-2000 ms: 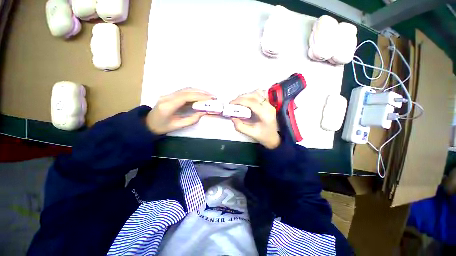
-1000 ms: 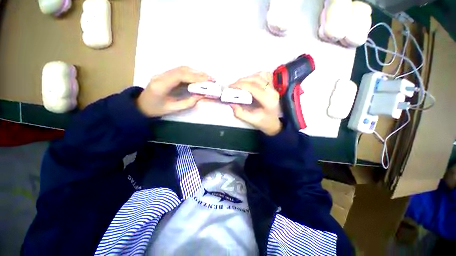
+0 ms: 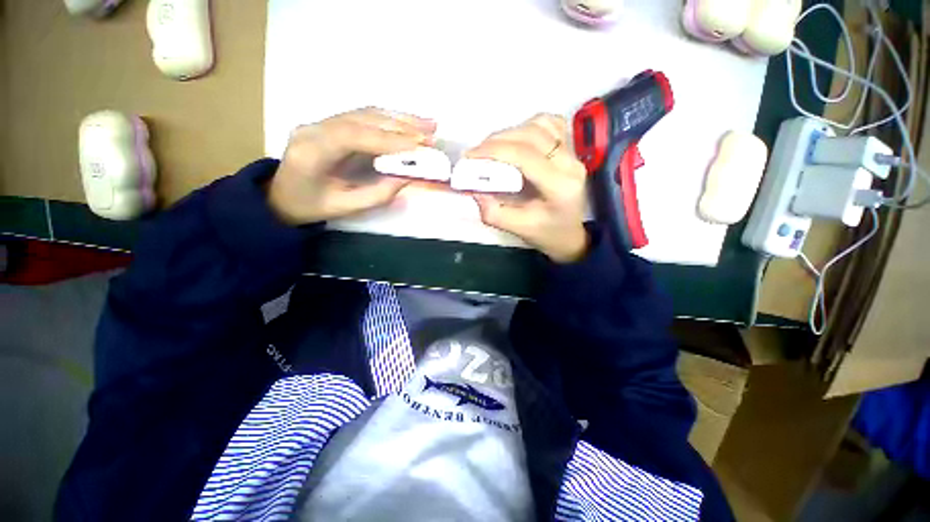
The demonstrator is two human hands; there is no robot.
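Observation:
My left hand (image 3: 342,163) holds one hand warmer half (image 3: 413,163) between thumb and fingers, its white end with a small dark slot facing me. My right hand (image 3: 535,184) holds a second hand warmer half (image 3: 486,176), also with its slotted end facing me. The two halves are side by side, ends close together, over the white paper sheet (image 3: 428,61) near its front edge. The fingers hide part of both halves. The red and black infrared thermometer (image 3: 625,127) lies on the paper just right of my right hand.
Cream warmers stand on the cardboard sheet (image 3: 235,102) at left, one near its front edge (image 3: 117,165). More are at the paper's back edge, and one (image 3: 732,177) lies at its right. A power strip (image 3: 790,189) with chargers (image 3: 836,194) and white cables (image 3: 826,275) is at right.
The view has shifted, so the bench things sit higher in the picture. Both hands still hold the two halves, whose slotted ends now face the camera more fully.

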